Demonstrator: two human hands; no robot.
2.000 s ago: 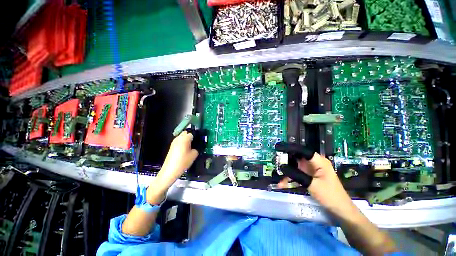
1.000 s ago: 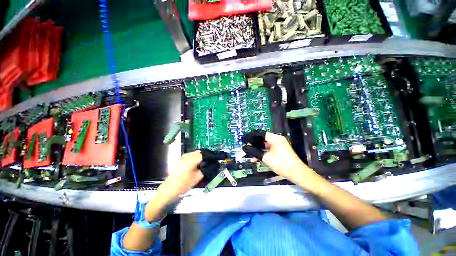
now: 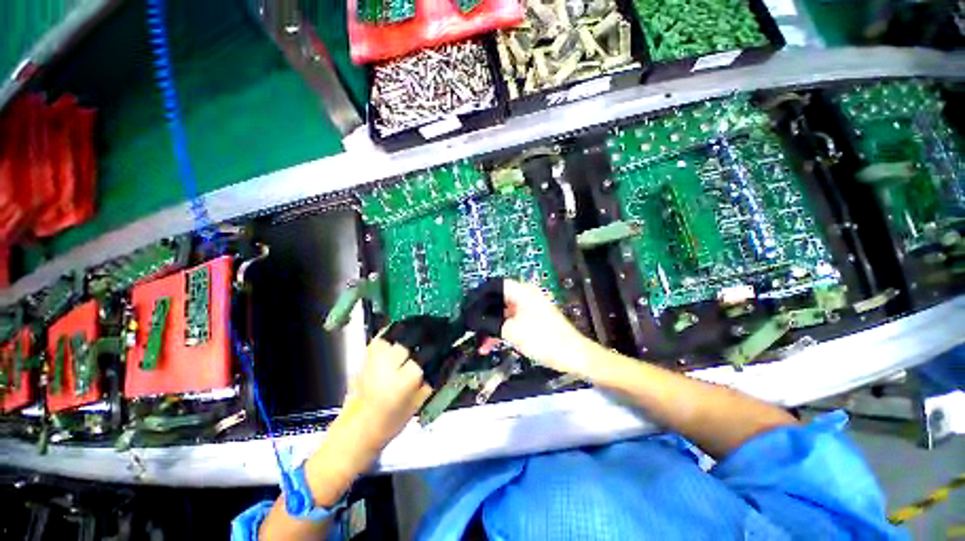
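A green circuit board (image 3: 439, 254) sits in a black carrier (image 3: 580, 306) right in front of me. My left hand (image 3: 397, 370), with black finger covers and a blue wrist strap (image 3: 301, 488), is at the board's lower left edge. My right hand (image 3: 519, 322), also with black finger covers, is at the board's lower edge, close beside the left. The fingertips of both hands hide that edge. I cannot tell if they hold anything. Pale-green clamps lie at the carrier's left side (image 3: 344, 304) and below my hands (image 3: 447, 395).
More boards in carriers stand to the right (image 3: 704, 211). Carriers with red trays (image 3: 182, 365) and green strips stand to the left. Bins of silvery (image 3: 434, 90), cream (image 3: 561, 48) and green parts (image 3: 698, 30) stand behind the rail. A blue cord (image 3: 169, 106) hangs at left.
The view has shifted right, so the carriers appear further left. My right hand has moved from the board's lower right corner leftward along its lower edge, close to my left hand.
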